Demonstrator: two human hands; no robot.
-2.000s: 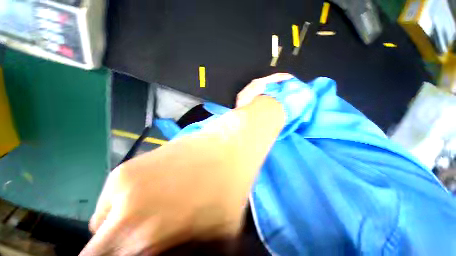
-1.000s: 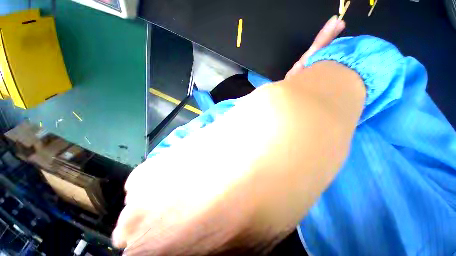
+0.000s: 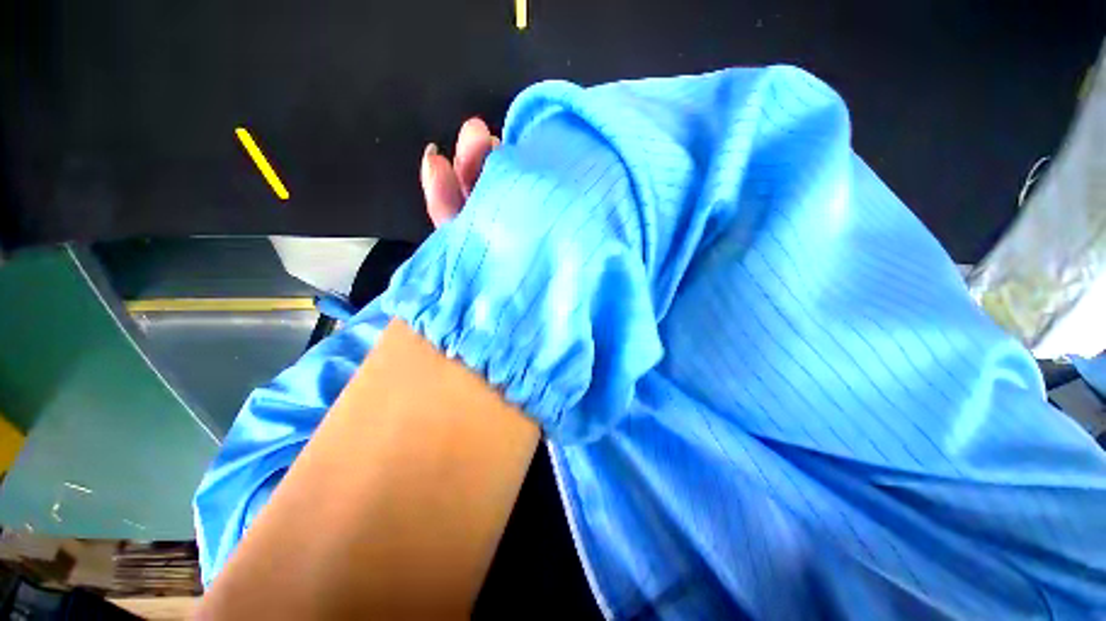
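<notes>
My right forearm crosses the picture from its blue cuff down to the lower left. My right hand is past the bottom edge, out of view. Two or three fingertips of my left hand [image 3: 459,170] show beyond the blue right sleeve [image 3: 558,255], at the near part of the black mat [image 3: 352,73]. The sleeve hides the rest of that hand, so I cannot tell whether it holds anything. A small yellow strip [image 3: 262,164] lies on the mat left of the fingers, and another yellow strip [image 3: 522,12] is cut by the top edge.
A green surface [image 3: 121,425] is at the lower left, with a bit of yellow [image 3: 10,444] at the picture's edge. Brown stacked material [image 3: 158,568] lies below it. A translucent plastic bag [image 3: 1043,261] is at the right end of the mat.
The view has shifted. My right arm reaches further down left, taking the hand out of the picture. The yellow cartons and scale have mostly or wholly left view; the plastic bag shows again.
</notes>
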